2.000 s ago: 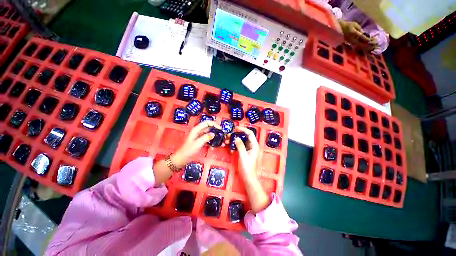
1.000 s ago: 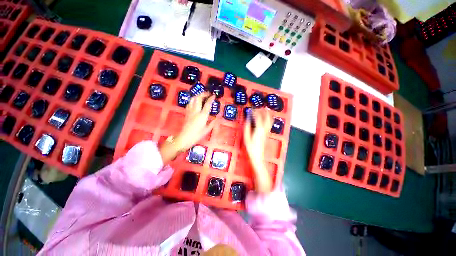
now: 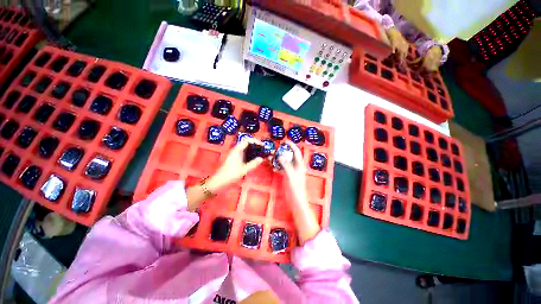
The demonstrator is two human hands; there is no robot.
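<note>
The red-orange foam tray (image 3: 196,159) lies in front of me, tilted slightly. My left hand (image 3: 234,165) holds a dark smartwatch body (image 3: 254,152) over the tray's middle. My right hand (image 3: 292,165) holds another smartwatch body (image 3: 281,155) with a silvery glare, close beside the first. Several watch bodies with lit blue-white screens (image 3: 295,134) are grouped at the tray's far side, some lying across the pocket walls. Several unlit watch bodies (image 3: 251,234) sit in the near row. Pockets in the middle rows are empty; my hands and forearms hide others.
Full foam trays stand at the left (image 3: 89,113) and right (image 3: 415,172). Beyond are a record sheet (image 3: 196,65) with a pen and a dark unit, a test instrument (image 3: 296,47), a small white box (image 3: 296,97) and stacked trays (image 3: 391,83) with another person's hands over them.
Both hands have come back together from the lit units, now each with a watch body. Two glossy units have gone from the tray's middle row. The other person's hands have shifted.
</note>
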